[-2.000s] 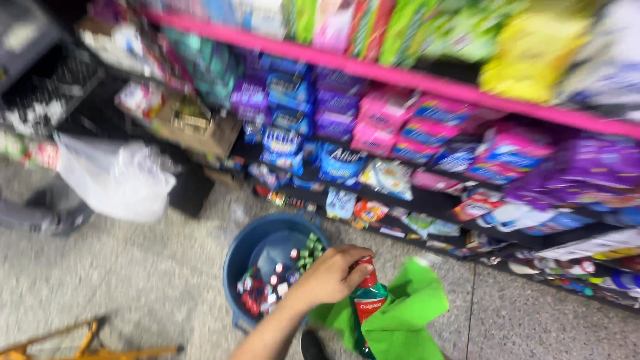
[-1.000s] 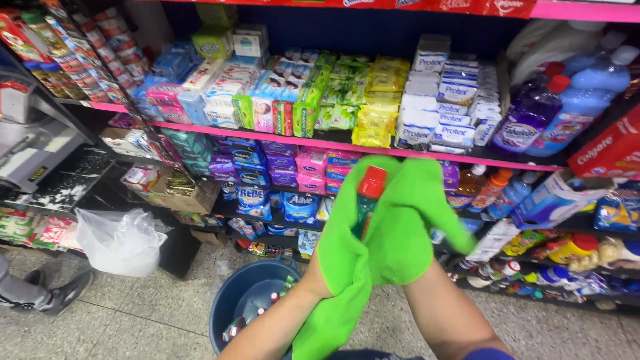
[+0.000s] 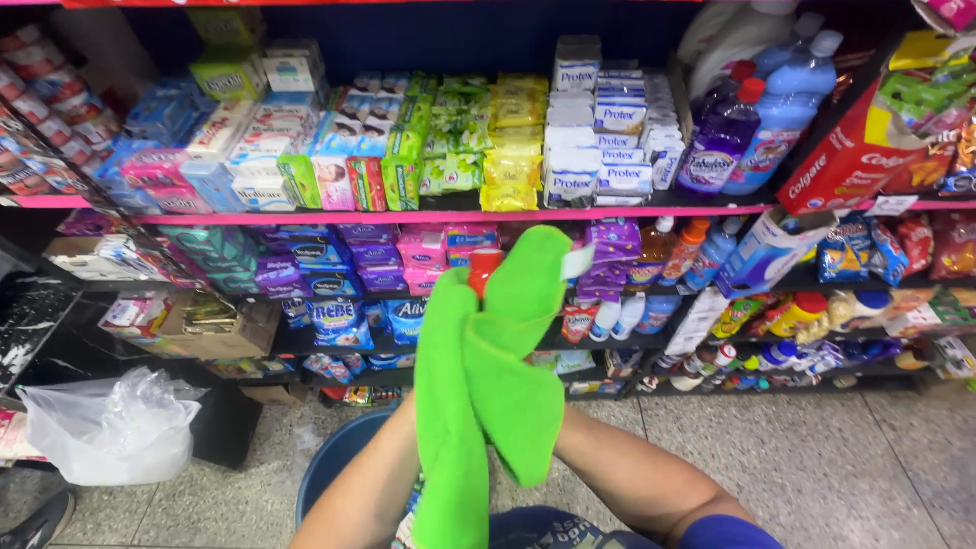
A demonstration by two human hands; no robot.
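Note:
A bright green cloth (image 3: pixel 515 381) hangs in the middle of the head view, folded around a bottle whose red cap (image 3: pixel 484 271) sticks out at the top. My left hand comes up from the lower left and is covered by the cloth; only its wrist and forearm (image 3: pixel 374 476) show. From the lower right my right forearm (image 3: pixel 640 465) reaches to the cloth's other side, and that hand is hidden behind the fabric too. The bottle's body is wrapped out of sight. Below my left forearm stands a blue tub (image 3: pixel 328 465), with small items partly visible in it.
Shelves with a pink edge strip (image 3: pixel 427 216) hold soap packs, sanitary pads and bottles of purple cleaner (image 3: pixel 720 145). A red Colgate box (image 3: pixel 846 145) leans at the right. At the lower left are a white plastic bag (image 3: pixel 114 431), a cardboard box (image 3: pixel 221 324) and a person's shoe (image 3: pixel 46 522).
Two seconds ago one hand held the red-capped bottle above the floor beside the tub, with the cloth next to it. The bottle is now wrapped in the cloth, between both arms. The view has tilted up.

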